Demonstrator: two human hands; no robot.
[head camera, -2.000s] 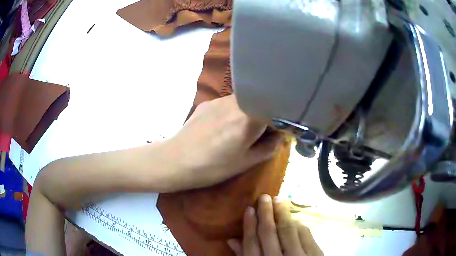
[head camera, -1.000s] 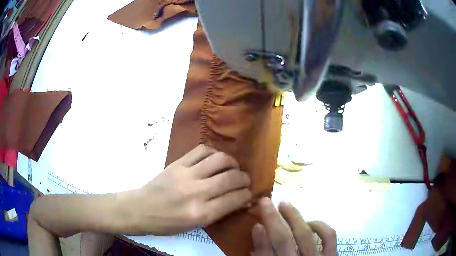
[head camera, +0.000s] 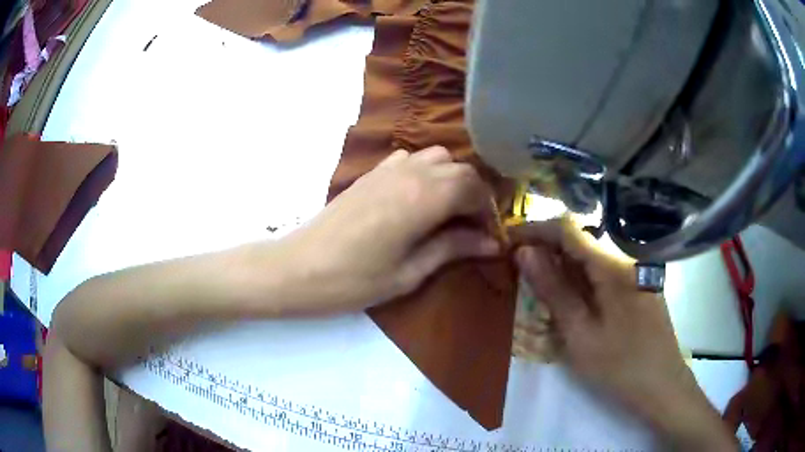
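Observation:
The rust-brown gathered panel (head camera: 434, 88) runs from the top of the view down to the needle area, joined along a stitched line to smoother brown cloth on its left. A flat slanted brown end (head camera: 459, 340) points toward the near edge. My left hand (head camera: 415, 221) lies on the cloth, its fingertips pinching the cloth edge beside the yellow-lit presser foot area (head camera: 519, 207). My right hand (head camera: 587, 305) is just right of it, fingertips at the same cloth edge. The needle itself is hidden by the machine head (head camera: 600, 97) and my fingers.
A folded brown piece (head camera: 62, 194) lies at the left table edge. More ruffled brown cloth (head camera: 282, 19) lies beyond the work. Red-handled snips (head camera: 740, 274) lie right of the head. A brown heap (head camera: 772, 384) is at the lower right. A printed scale (head camera: 291, 419) follows the near edge.
Both hands have moved away from me, up to the needle area, and the right hand reaches further in. The slanted cloth end now shows below them. The machine head appears shifted as the view moved.

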